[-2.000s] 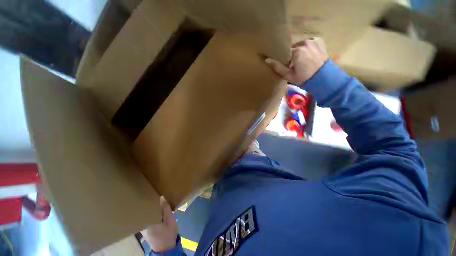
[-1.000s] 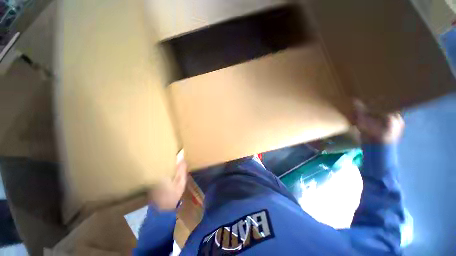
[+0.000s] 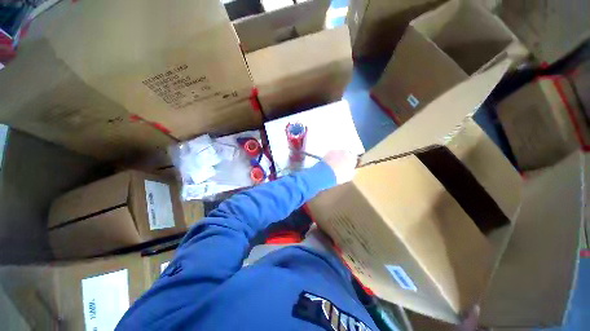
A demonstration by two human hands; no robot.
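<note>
A large open brown carton (image 3: 388, 220) stands tilted at the right, its mouth facing up and right, flaps spread. It has a small white label and red tape along a lower edge. My left hand (image 3: 341, 165) grips its upper left corner beside a raised flap (image 3: 446, 110); its fingers are washed out by glare. My right hand (image 3: 471, 318) holds the lower edge of the mouth, with only part of it showing.
A red cylindrical roll (image 3: 296, 137) stands on a white box (image 3: 349, 126). Red tape rolls (image 3: 252, 147) and clear bags (image 3: 210, 165) lie left of it. Large printed cartons (image 3: 174, 64) stand behind; labelled cartons (image 3: 132, 210) are at left, more cartons (image 3: 414, 64) at upper right.
The open carton has moved from in front of my chest to the right and lower. The view now shows the white box, tape rolls and surrounding cartons. Both hands still hold the carton.
</note>
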